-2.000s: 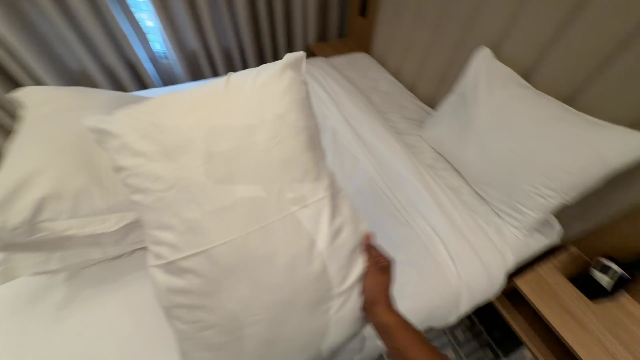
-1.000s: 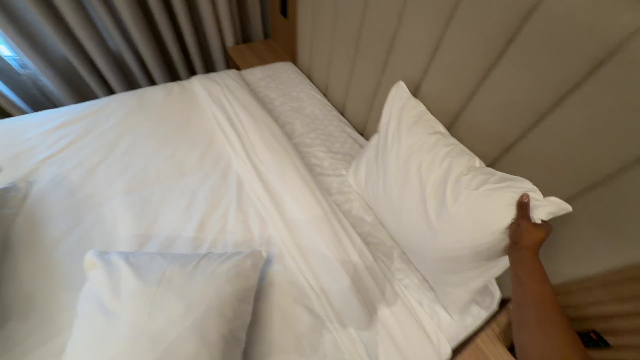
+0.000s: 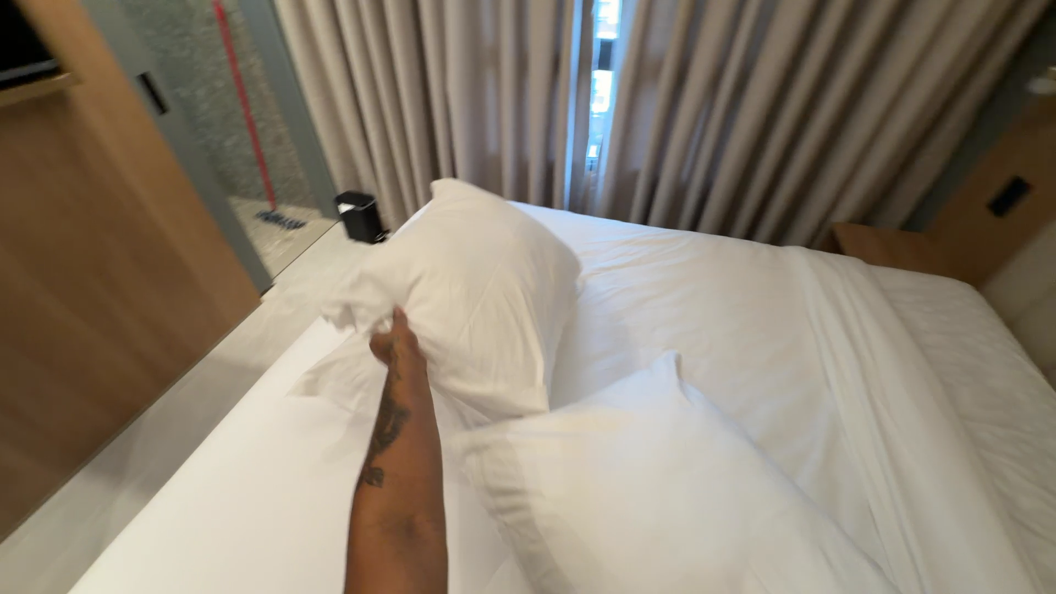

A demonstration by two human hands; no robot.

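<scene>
My left hand (image 3: 396, 337), on a tattooed forearm reaching up from the bottom edge, grips the left end of a white pillow (image 3: 487, 289). That pillow is tilted up near the foot of the bed, its cloth bunched at my fingers. Beneath it and to its left shows part of another white pillow (image 3: 334, 371), mostly hidden. Nearer to me, at the lower middle, a further white pillow (image 3: 660, 487) lies on the white bedding (image 3: 726, 305). A folded-back band of the sheet (image 3: 874, 371) runs along the right side. My right hand is out of view.
Beige curtains (image 3: 503, 107) hang behind the bed, with a narrow gap of window. A black bin (image 3: 360, 216) stands on the floor past the bed's left corner. A red-handled mop (image 3: 247, 115) leans beyond a doorway. Wooden panelling (image 3: 107, 272) is at left, a wooden bedside ledge (image 3: 883, 247) at right.
The view has swung left, away from the headboard. My right hand, on a pillow there one second ago, is out of view. My left hand now shows, closed on a pillow near the bed's foot.
</scene>
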